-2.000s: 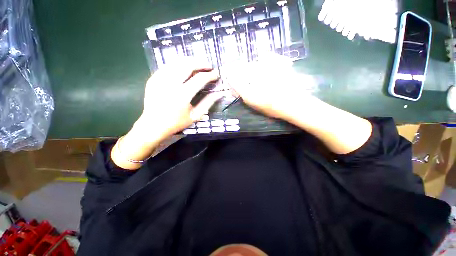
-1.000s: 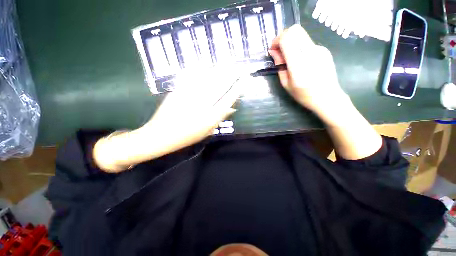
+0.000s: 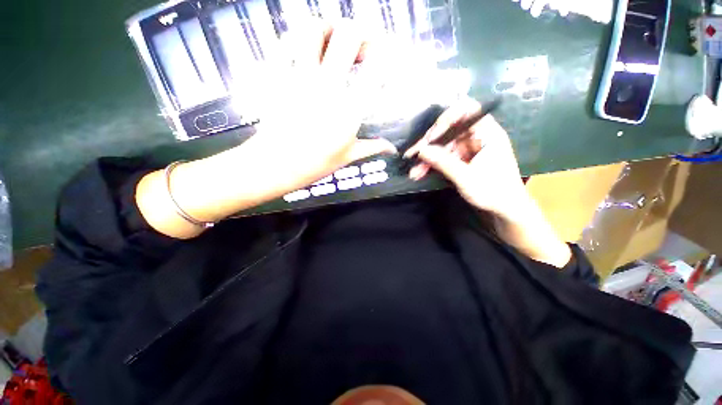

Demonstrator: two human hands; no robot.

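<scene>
The printed panel strip (image 3: 194,67) lies at the upper left with black borders, pale windows and an outlined oval at its lower left corner. My left hand (image 3: 317,119) reaches over its lower edge, overexposed; whether it grips anything is unclear. My right hand (image 3: 467,150) holds the black tweezers (image 3: 461,126), their tip end near the left thumb. White oval stickers (image 3: 348,178) lie in rows at the table edge, just below my left hand. The clear backing sheet (image 3: 522,77) shows by its shine and faint oval outlines right of my right hand.
The smartphone (image 3: 631,67) in its light blue case lies at the right. Fanned white tabbed pieces (image 3: 582,8) are cut off at the top. A white round object (image 3: 701,116) and a small red-and-white box (image 3: 710,33) are at the right edge. Cardboard (image 3: 633,202) shows below the table.
The view has shifted, moving the phone and panel strip up and left. My right hand with the tweezers has come down toward the oval stickers, and more of them show now.
</scene>
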